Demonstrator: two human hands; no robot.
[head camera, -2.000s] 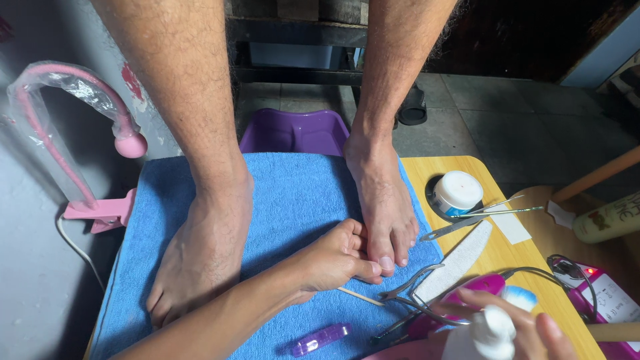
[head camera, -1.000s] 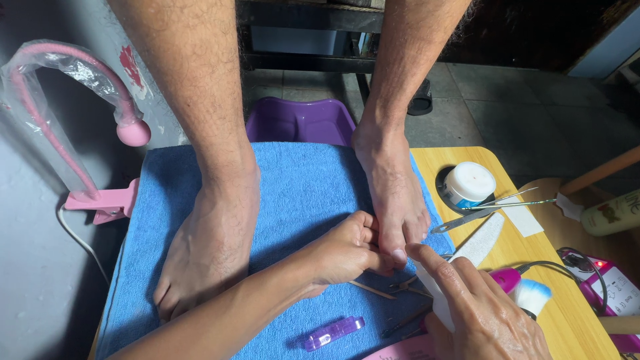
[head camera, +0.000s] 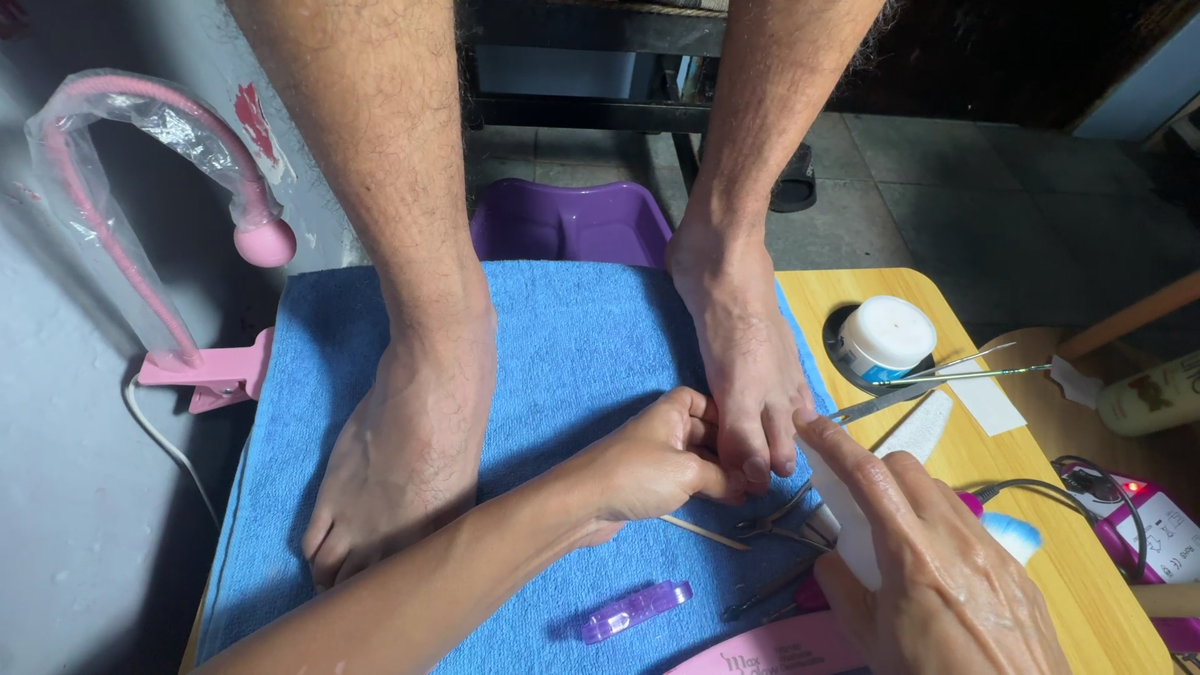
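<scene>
Two bare feet of another person rest on a blue towel. My left hand grips the big toe of the foot on the right. My right hand holds a white bottle upright or slightly tilted close to those toes, its top hidden by my index finger. The foot on the left is untouched by my hands, though my left forearm crosses in front of it. Between my hands lie metal nippers and a thin wooden stick. A purple plastic item lies nearer me.
A white jar, metal tools and a white nail file are on the wooden table at right. Beside it sits a nail drill unit. A pink clip lamp stands left; a purple basin is behind the towel.
My right hand, lower right with the white bottle two seconds ago, has moved up to the toes of the foot on the right. My left hand has stayed at that foot.
</scene>
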